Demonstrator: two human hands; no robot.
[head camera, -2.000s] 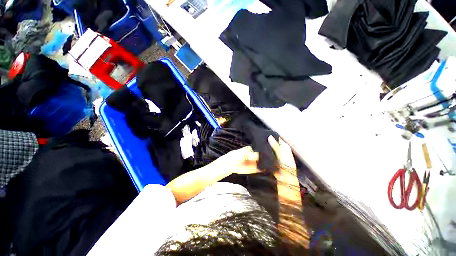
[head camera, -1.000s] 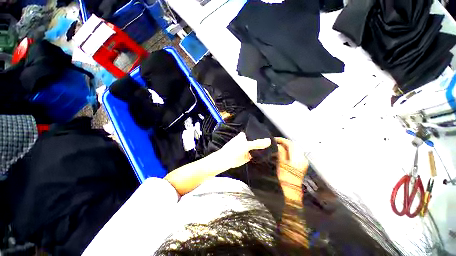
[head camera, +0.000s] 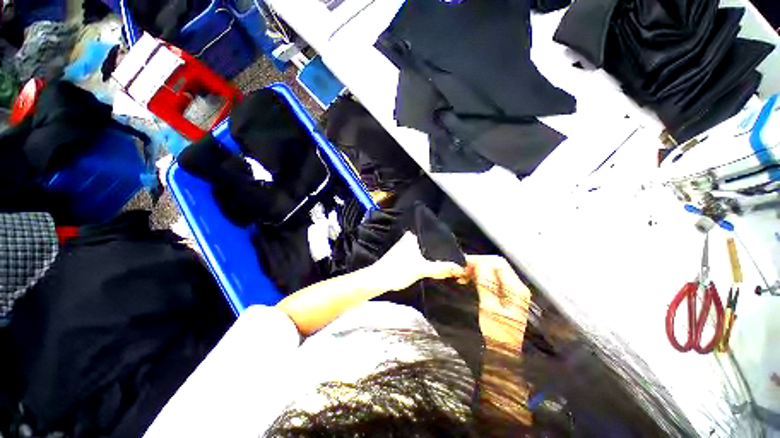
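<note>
A black cut piece (head camera: 438, 239) is held over the lap, beside the table edge. My left hand (head camera: 416, 263) grips it from the left, with thumb and fingers at its lower edge. My right hand (head camera: 496, 287) pinches it from the right; the fingertips of both hands meet at the cloth. Hair partly covers the right wrist. More dark cloth hangs below the hands, and its outline is hard to tell. A dark pleated bundle (head camera: 368, 235) lies just left of the hands, at the crate's edge.
A blue crate (head camera: 209, 244) with black pieces stands left. A red stool (head camera: 192, 94) is behind it. Black panels (head camera: 487, 68) and a fanned stack (head camera: 667, 51) lie on the white table (head camera: 556, 227). Red-handled scissors (head camera: 694, 316) lie by the sewing machine (head camera: 735, 145). A black garment pile (head camera: 111, 316) is far left.
The hands have moved slightly down and their fingertips have come together on the black piece. The piece has shifted and now stands up above the fingers. The view has shifted a little.
</note>
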